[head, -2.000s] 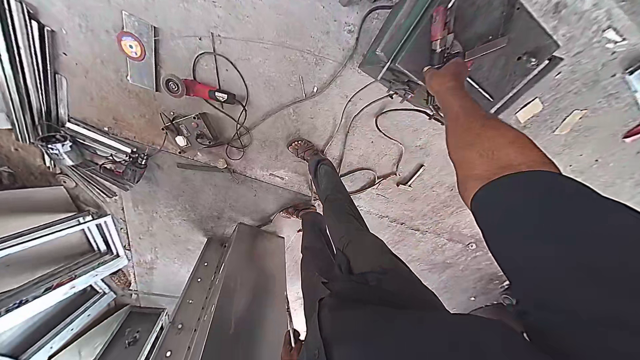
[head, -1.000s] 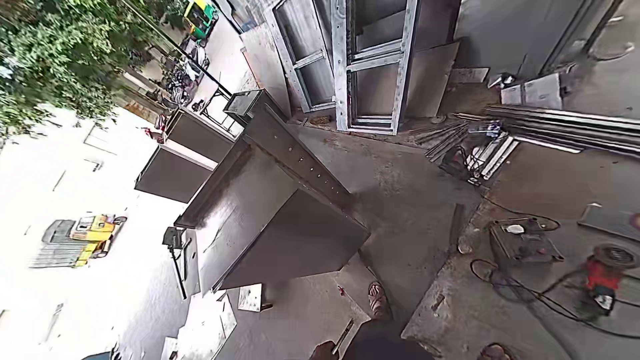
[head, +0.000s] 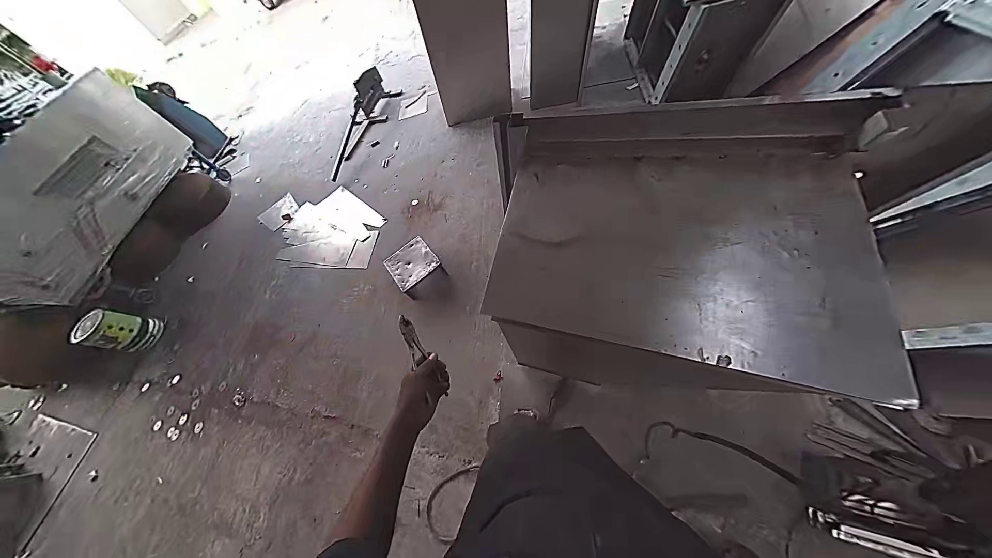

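Observation:
My left hand (head: 425,384) is closed around the handles of a plier-like metal tool (head: 409,333), whose head points away from me above the concrete floor. Just beyond the tool's head stands a small metal block (head: 412,264) with a pitted, light top. To the right of my hand is a large grey sheet-metal box (head: 690,263) with a flat top; the hand does not touch it. A small fitting (head: 724,360) lies near the box's front edge. My right hand is out of view.
Paint bucket (head: 116,330) lies on its side at left, near a pale covered object (head: 85,178). Sheet offcuts (head: 333,232) and a dark metal stand (head: 363,116) are on the floor. Metal panels (head: 469,62) rise behind the box. A cable (head: 728,443) and metal strips (head: 868,438) lie at lower right.
The view has swung far round. Two seconds ago my right hand was at a red tool on a metal bench; it is now out of view. My left hand has come up fully into view.

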